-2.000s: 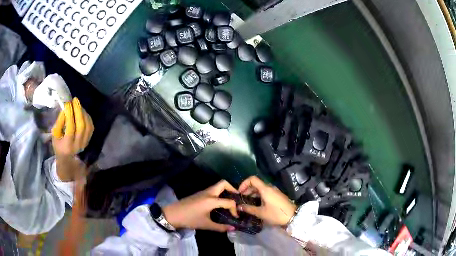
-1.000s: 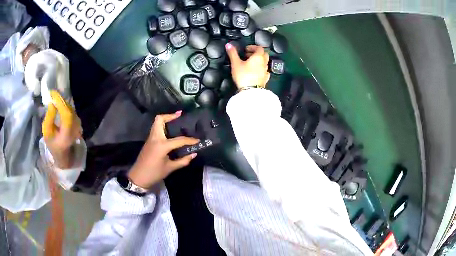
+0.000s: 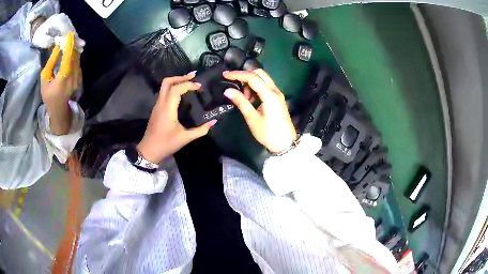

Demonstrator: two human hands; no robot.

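A black plastic housing (image 3: 210,101) with a row of small white marks along its near edge is held in front of me. My left hand (image 3: 174,115) grips it from the left, fingers on top and thumb at the near edge. My right hand (image 3: 260,107) holds a dark cap (image 3: 231,85) between thumb and fingers at the housing's upper right; whether the cap is seated cannot be told. Loose glossy black caps (image 3: 225,14) lie beyond the hands, some with white print. More black housings (image 3: 347,136) are piled to the right.
A neighbour's hand with yellow finger coverings (image 3: 61,80) is at the left. Crinkled dark film (image 3: 155,56) lies on the bench edge. A white tray corner (image 3: 105,6) shows at top left. Dark units with white labels (image 3: 419,184) sit on the green conveyor (image 3: 396,91). A red item (image 3: 406,261) is lower right.
My right hand has come back from the cap heap to the housing with a cap. My left hand still holds the housing, now higher in view. The caps and tray also appear higher.
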